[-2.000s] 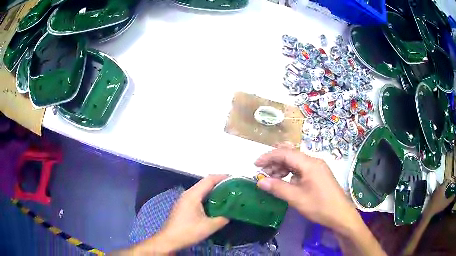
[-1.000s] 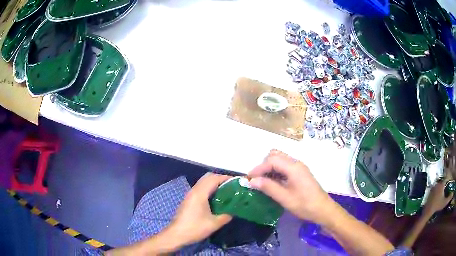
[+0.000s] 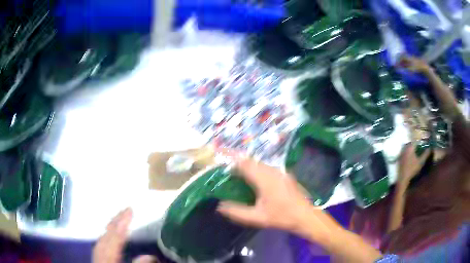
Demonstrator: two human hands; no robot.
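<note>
A glossy green housing (image 3: 206, 221) with a dark centre is tilted at the table's front edge. My right hand (image 3: 270, 198) grips its upper right side, fingers on the green face and thumb over the dark part. My left hand (image 3: 116, 239) is at the bottom edge of the picture, partly cut off and blurred, apart from the housing, with nothing seen in it. The white dish (image 3: 180, 163) sits on the tan board (image 3: 158, 172) behind the housing. The heap of small silvery and red parts (image 3: 247, 110) lies beyond. The whole view is motion-blurred.
More green housings lie at the left (image 3: 50, 190) and at the right (image 3: 315, 162). Blue bins (image 3: 227, 14) and a grey upright (image 3: 163, 20) stand at the back. At the right another person's hands (image 3: 409, 164) and arms are near green parts.
The view has swung to the right. The housing has moved from over the lap up to the table edge. My left hand has let go of it; my right hand has shifted from its rim to grip it.
</note>
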